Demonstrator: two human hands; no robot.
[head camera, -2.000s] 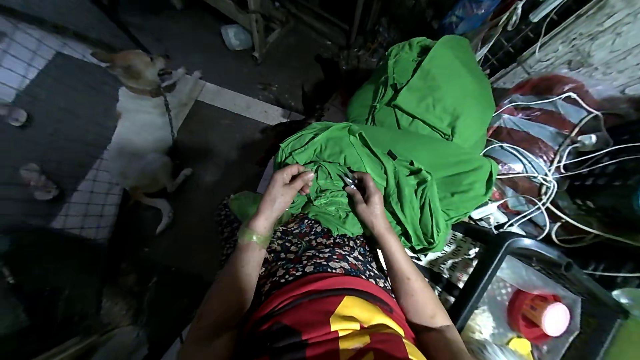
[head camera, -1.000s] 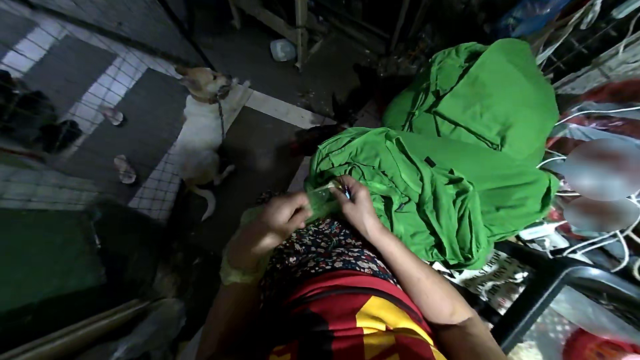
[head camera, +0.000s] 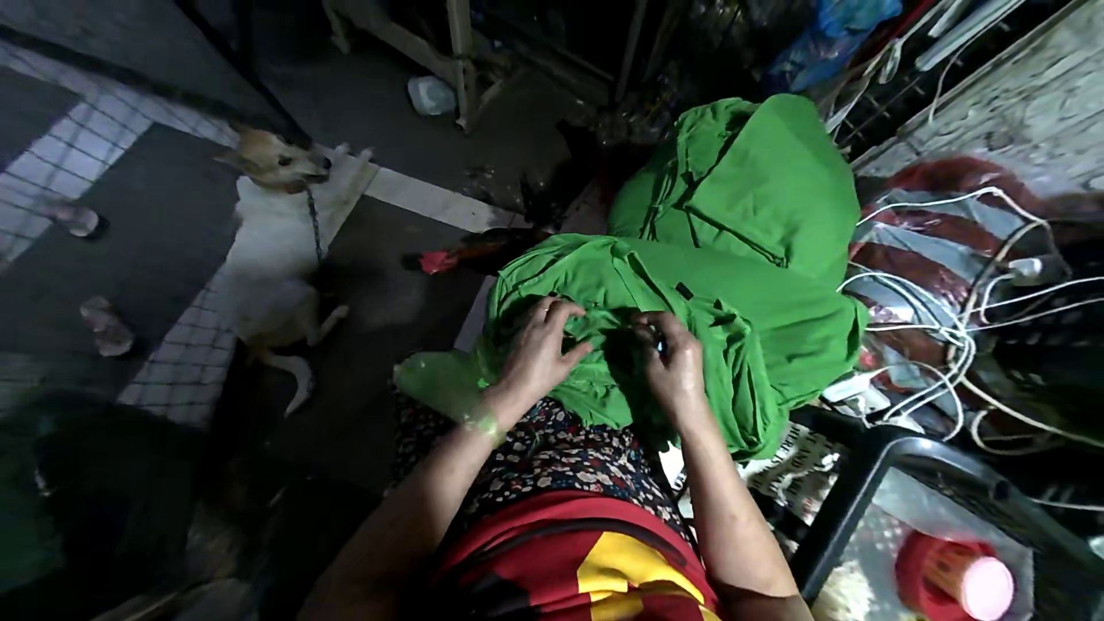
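Green fabric (head camera: 733, 285) lies bunched over my lap and extends to the right, with a folded green bundle (head camera: 776, 185) behind it. My left hand (head camera: 545, 345) is over the near left part of the cloth, thumb and fingers apart, with nothing plainly held. A translucent green strip or bag (head camera: 444, 384) hangs by my left wrist. My right hand (head camera: 671, 354) has its fingers curled around a small dark, shiny tool, mostly hidden, just above the cloth. A dark tag (head camera: 684, 291) shows on the fabric.
A white and tan dog (head camera: 276, 250) on a chain lies on the floor at left, beyond wire mesh. White cables (head camera: 957, 332) tangle over a red-striped plastic bag at right. A black plastic crate (head camera: 849, 509) holding a red container (head camera: 927, 561) stands near my right arm. A wooden stand (head camera: 463, 69) is at the back.
One second ago both hands were close together at a translucent green strip near the cloth's left edge. Now they are apart over the bunched fabric, and the strip hangs beside my left wrist.
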